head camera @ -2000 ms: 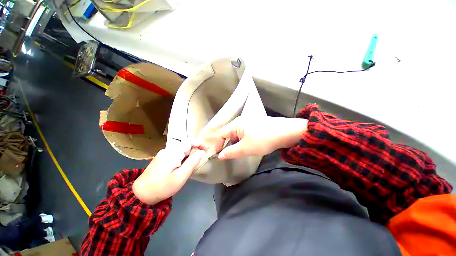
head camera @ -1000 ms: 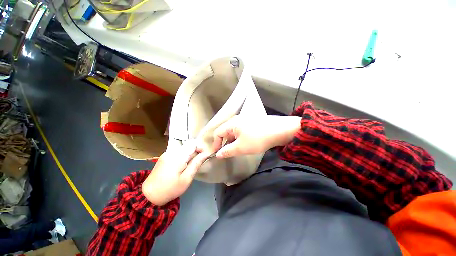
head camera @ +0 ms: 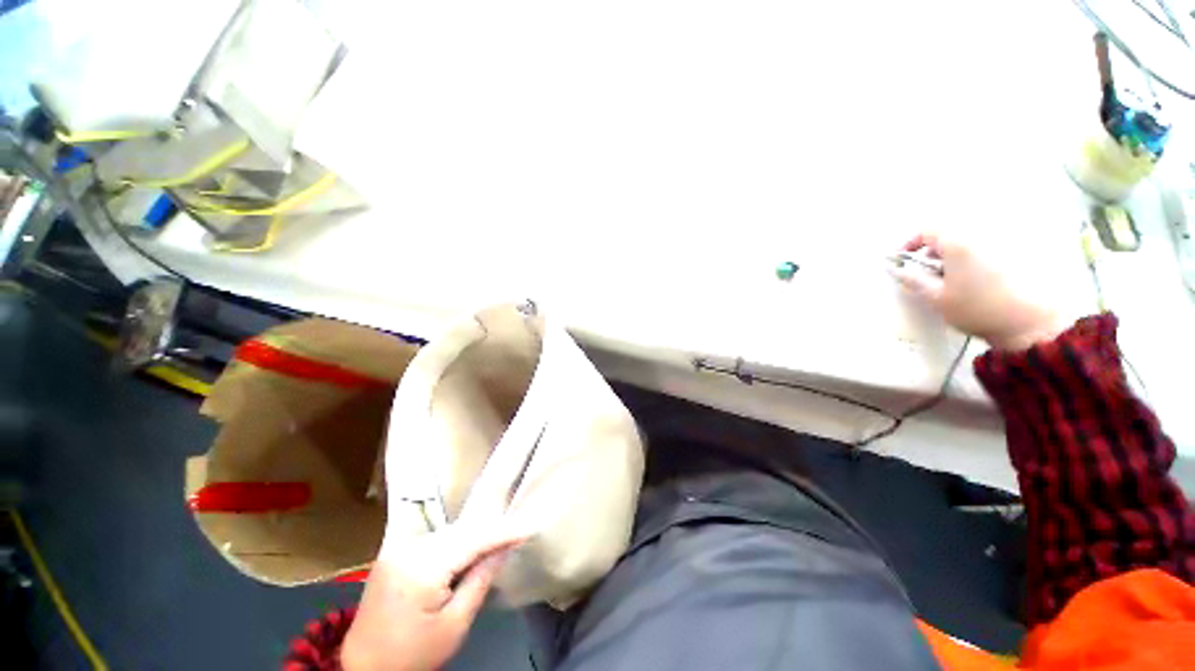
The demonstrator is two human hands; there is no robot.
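Observation:
The beige bag body [head camera: 577,485] rests on the lap with its mouth open. My left hand [head camera: 419,610] grips its near rim, fingers folded over the edge. A small shiny fitting [head camera: 528,309] shows at the far rim. My right hand [head camera: 983,295] is away from the bag, over the white table, holding the small silver-grey thread snips [head camera: 920,261], blades pointing left. A dark cord [head camera: 819,389] runs along the table edge and up towards my right hand. A small green piece [head camera: 788,270] lies on the table; I cannot tell if it is the awl handle.
A cardboard bin [head camera: 282,433] with red tape stands left of the bag. Stacked beige bag pieces [head camera: 282,184] with yellow edges lie at the table's far left. A cream tool pot [head camera: 1111,171] stands at the far right. The long white table [head camera: 629,157] spans the front.
My right hand has left the bag rim and moved right over the table, now with the snips. The long green handle no longer shows. The view has shifted, so the bag sits lower left.

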